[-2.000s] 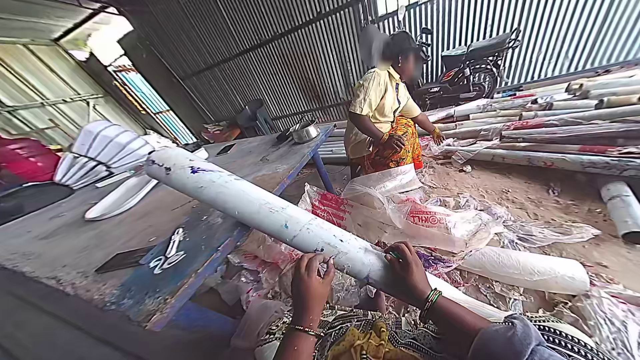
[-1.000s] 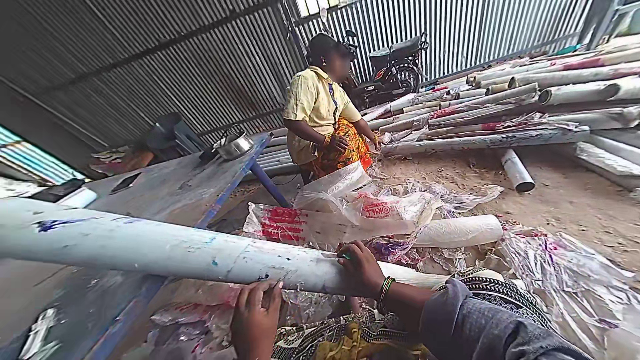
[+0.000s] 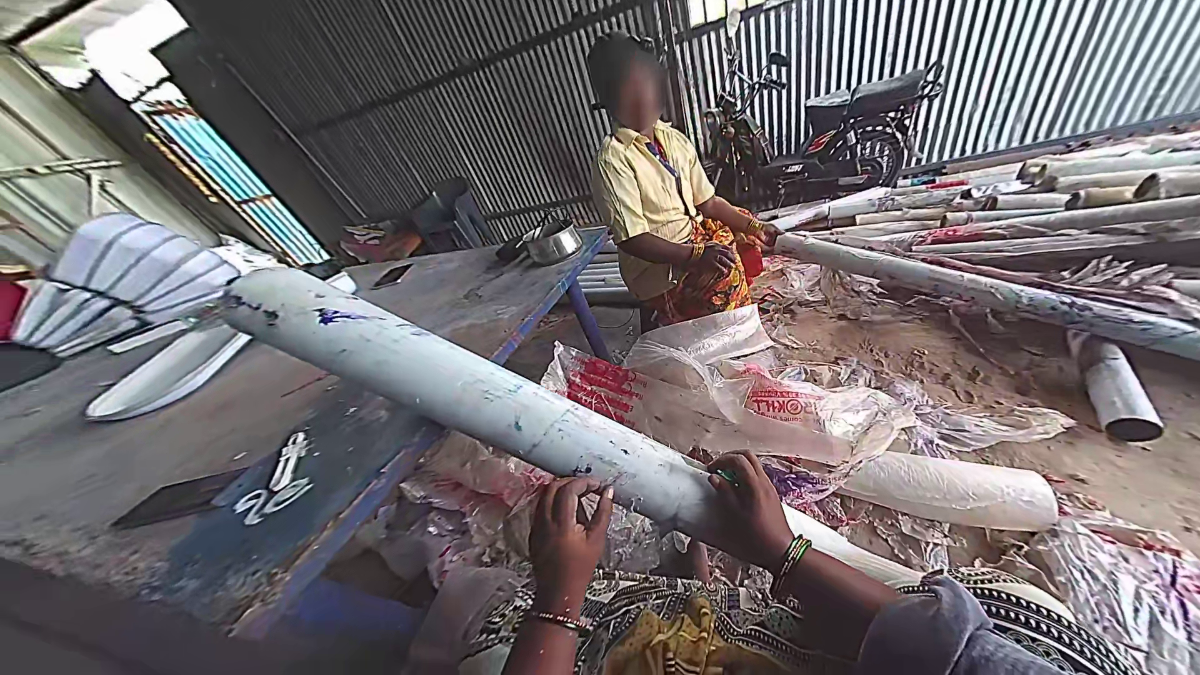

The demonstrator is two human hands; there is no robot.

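Note:
A long pale tube with blue stains slants across the head view, its far end over the table and its near part over my lap. My right hand lies on the tube's near part, with its fingers over the top. My left hand is at the tube's lower side, thumb and forefinger raised close together; whether they pinch something thin is too small to tell. Crumpled clear plastic sheeting with red print lies beyond the tube, beside a white wrapped roll.
A blue-edged table stands at the left, bearing scissors, a dark flat piece and a metal pot. A seated person in a yellow shirt is beyond it. Several long tubes and a motorbike are at the right.
The view has swung right and then back left. The seated person's arm now reaches out to a long tube at the right. My hands have stayed near the same part of the tube.

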